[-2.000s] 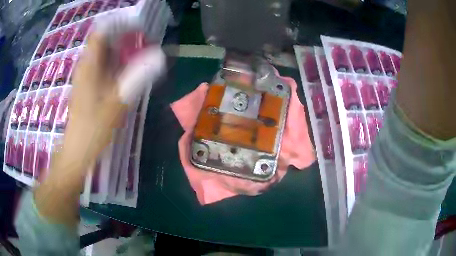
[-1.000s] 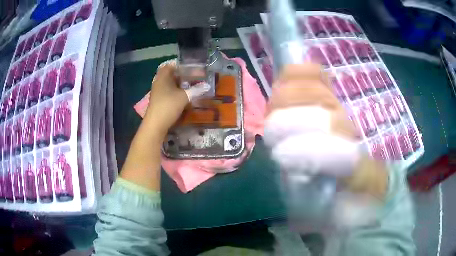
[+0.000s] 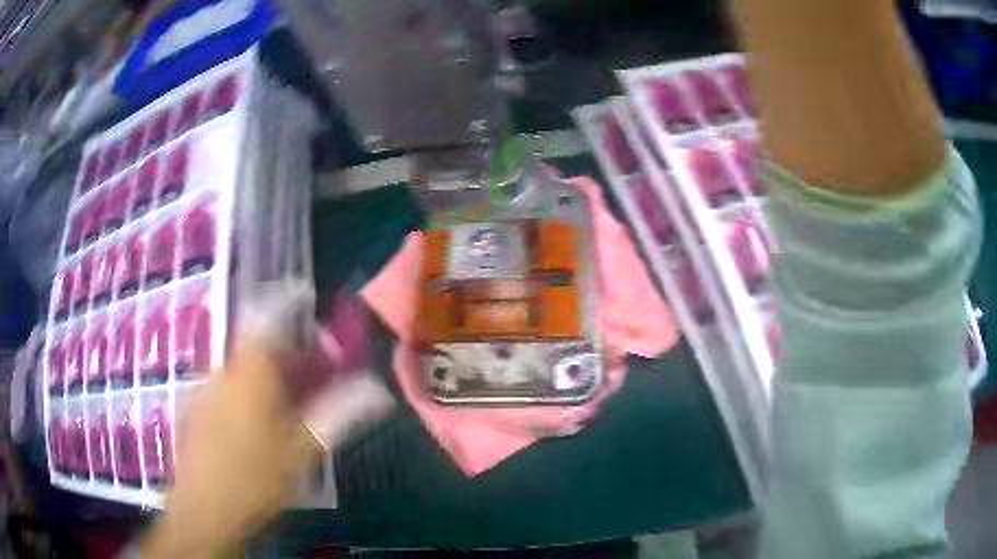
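My left hand (image 3: 257, 426), blurred, is at the lower left in front of the left trays. Its white-covered fingertips hold a magenta-pink bottle (image 3: 344, 347). My right arm is raised at the right; the hand is cut off by the top edge, so its grip is hidden. The press base (image 3: 503, 371) lies on a salmon-pink cloth (image 3: 481, 442). Orange pads (image 3: 563, 311) and the silver locating fixture (image 3: 481, 251) show inside it, with no bottle on the fixture. The grey press head (image 3: 405, 82) is above and behind.
Stacked blister trays (image 3: 159, 366) of pink bottles stand at the left, with one pocket in an upper row showing white. More blister trays (image 3: 700, 191) stand at the right, partly behind my right sleeve. A blue bin (image 3: 137, 71) is at the upper left.
My left hand has moved from the press fixture to the lower left, with a bottle in its fingers. My right hand has risen from the lower right out of the picture. The view has shifted.
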